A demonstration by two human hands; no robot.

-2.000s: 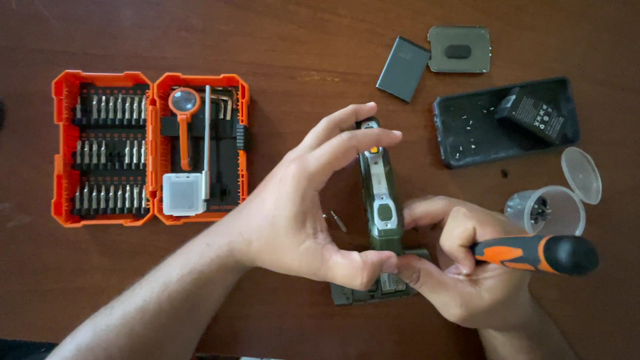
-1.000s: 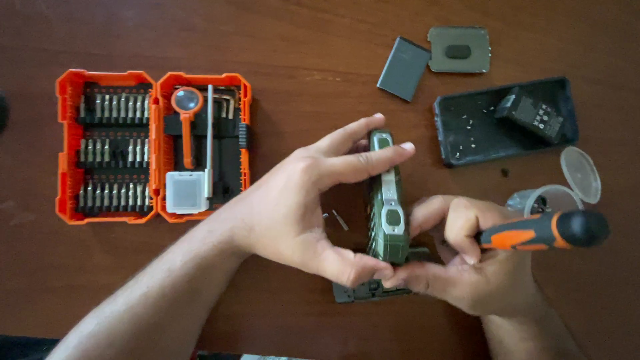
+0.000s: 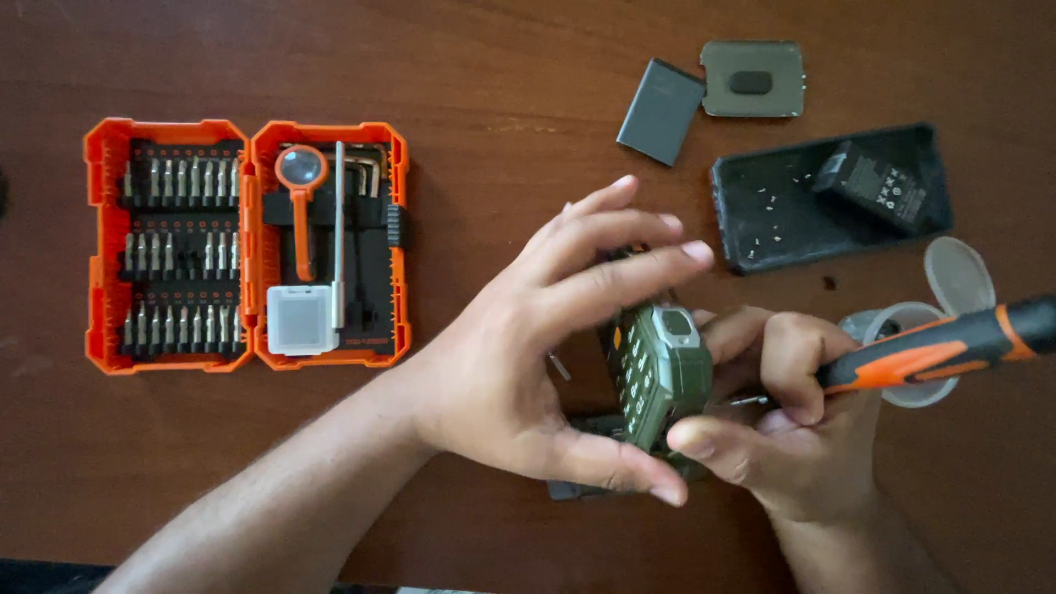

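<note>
A green keypad phone housing point(image 3: 660, 371) is tilted between both hands, its number keys turned toward my left hand and its end piece facing up. My left hand point(image 3: 561, 330) spans it, fingers over the upper end and thumb near the lower edge. With its thumb and fingers, my right hand point(image 3: 784, 404) grips the housing's right side and also holds an orange and black screwdriver point(image 3: 924, 351), whose handle points right. The contact of the left fingertips is partly hidden. Beneath the hands lies a dark grey phone part point(image 3: 573, 488), mostly covered. A small metal piece point(image 3: 559, 365) rests beside it.
At left lies an open orange bit case point(image 3: 97, 247) with a magnifier point(image 3: 301, 223) and a clear small box point(image 3: 301, 320). Upper right are a grey battery point(image 3: 662, 111), a back cover point(image 3: 780, 99), and a black tray point(image 3: 742, 247) with screws and another battery point(image 3: 879, 186). A lidded plastic cup point(image 3: 916, 396) stands at right.
The green housing has turned from showing its narrow side to showing its keypad and end. My left fingers have spread, and the screwdriver handle has swung slightly upward at its far end.
</note>
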